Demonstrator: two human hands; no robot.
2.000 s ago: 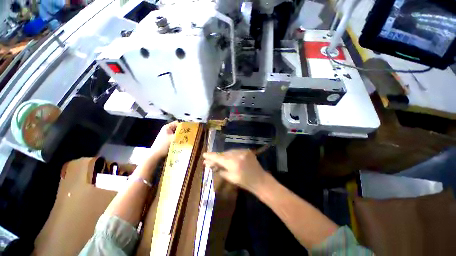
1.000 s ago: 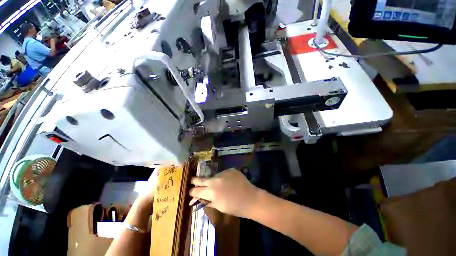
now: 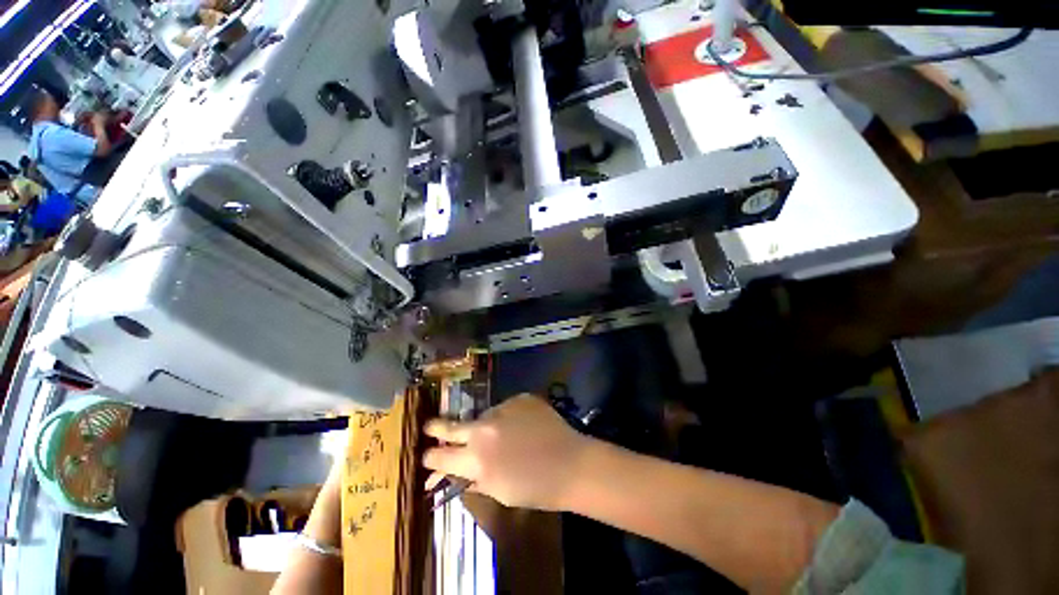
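Note:
The yellow template [image 3: 377, 500] with black handwriting runs from the needle area [image 3: 436, 370] down to the bottom edge. A brown panel edge [image 3: 415, 511] shows as a dark narrow band along its right side. My right hand [image 3: 511, 453] lies at that edge, fingers bent, with a small dark thin tool [image 3: 451, 490] partly visible under the fingers. My left hand is hidden behind the template and machine head; only the wrist with a bracelet and forearm [image 3: 311, 546] show at the left. The pale narrow machine arm [image 3: 465, 552] shows right of the template.
The white sewing machine head [image 3: 221, 314] stands at upper left. The slide rail [image 3: 674, 203] and white machine table [image 3: 836, 198] are at right. A green-rimmed fan [image 3: 87, 456] and brown panel stack [image 3: 209, 558] are at left. Brown pieces [image 3: 999, 488] lie lower right. A person in blue [image 3: 64, 151] is far left.
The view has turned and come closer, so the machine head sits further left and the screen is mostly out of view. My right hand has stayed beside the template; my left hand has become hidden.

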